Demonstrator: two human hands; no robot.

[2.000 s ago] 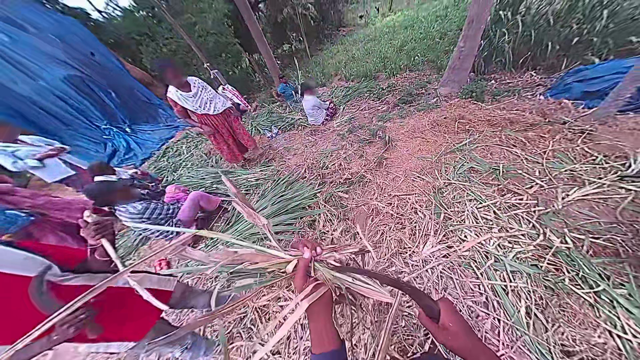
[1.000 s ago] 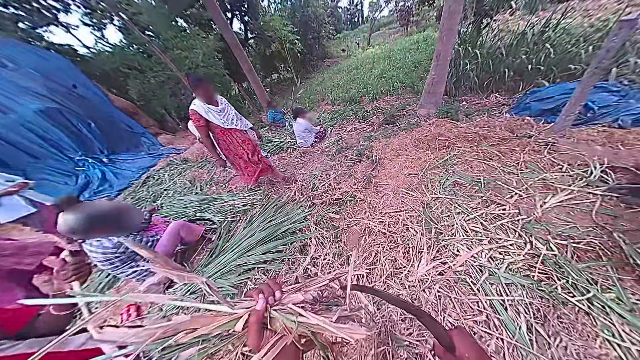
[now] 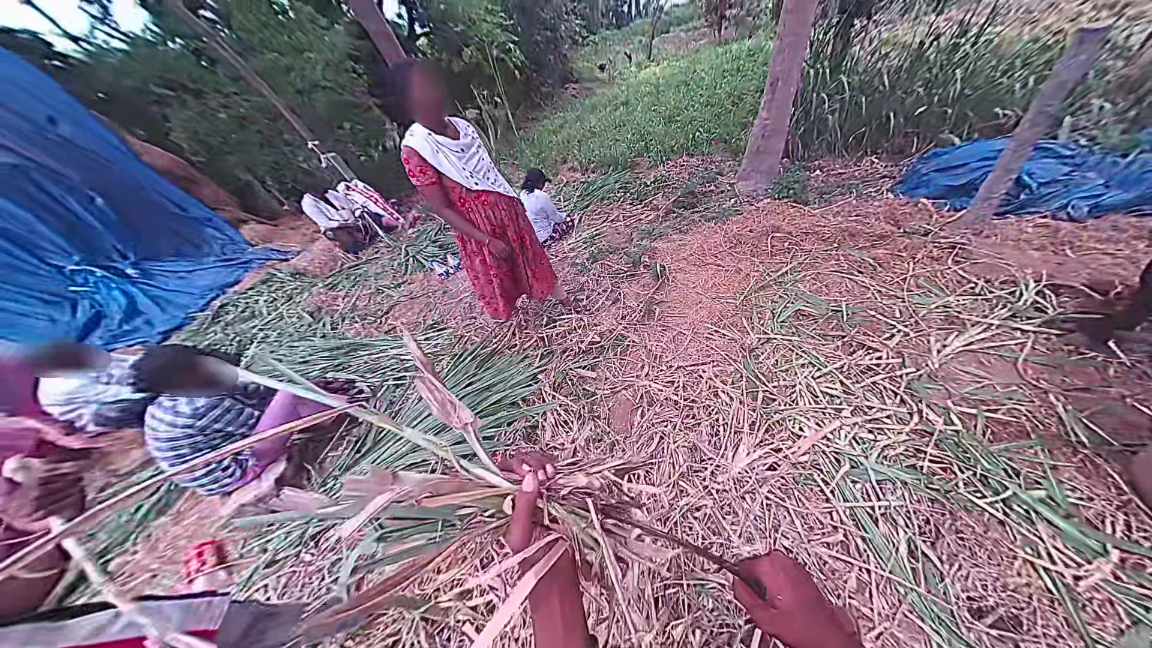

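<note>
My left hand [image 3: 526, 495] is closed around a bundle of dry and pale green stalks [image 3: 432, 495], whose long ends reach out to the left. To the right of it, my right hand [image 3: 792, 598] grips the handle end of a curved blade, probably a sickle [image 3: 670, 538]. The blade runs up and left from my fist toward the cut ends of the bundle. Its far end is hidden among the stalks, so I cannot tell whether it touches them.
Cut green stalks [image 3: 459, 387] and straw [image 3: 693, 432] cover the ground. Several people sit at the left; a person in a red dress [image 3: 504, 234] stands ahead. Blue tarpaulins lie at left [image 3: 108, 234] and right [image 3: 1044, 180]. A tree trunk [image 3: 778, 99] stands beyond.
The dark blade showed as a wider curve beside the bundle before; now it lies lower and thinner in view. The standing person has turned and looks nearer.
</note>
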